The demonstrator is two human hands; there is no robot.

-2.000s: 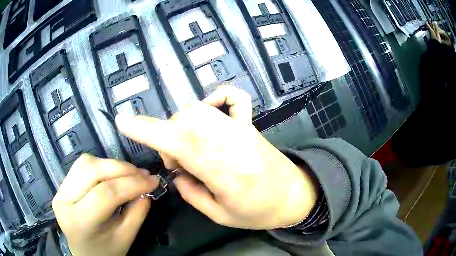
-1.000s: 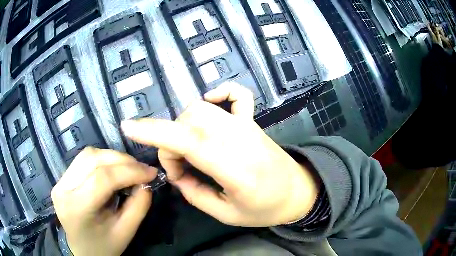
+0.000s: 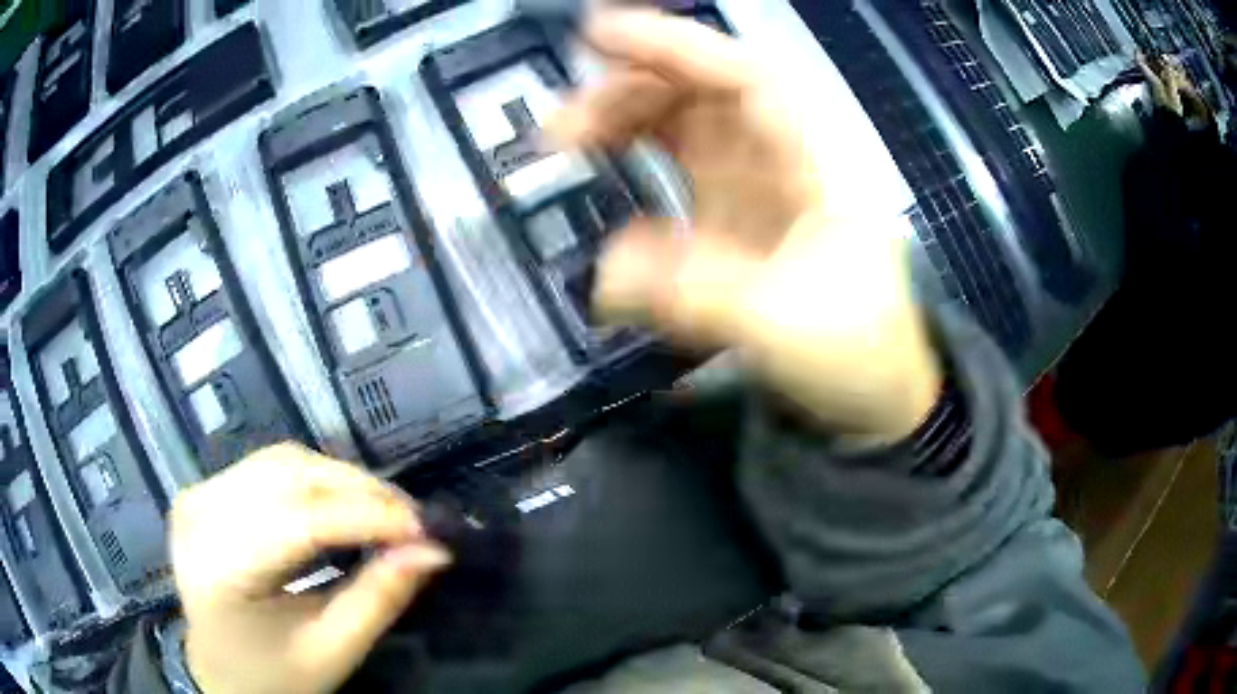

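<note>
Black phone housings [image 3: 394, 339] with pale cut-out windows lie in rows in a whitish tray [image 3: 468, 271]. My left hand [image 3: 292, 563] is below the tray's near edge at lower left. Its thumb and fingertips are closed on a dark sheet [image 3: 468, 576], whose outline is hard to see. My right hand [image 3: 760, 231] is blurred, above the housings at upper centre right, thumb and fingers apart. A dark blur shows by its upper fingertip; I cannot tell whether it holds a piece. It covers part of two housings.
Glossy dark gridded sheets [image 3: 950, 176] lie right of the tray. At the far right, another person's hand [image 3: 1177, 88] and dark sleeve [image 3: 1153, 231] are near pale papers [image 3: 1072, 54]. One housing [image 3: 163, 129] lies crosswise at upper left.
My right hand has moved up and right, away from my left hand, and its fingers have spread. My left hand has shifted slightly right and down. The housings sit slightly lower in view.
</note>
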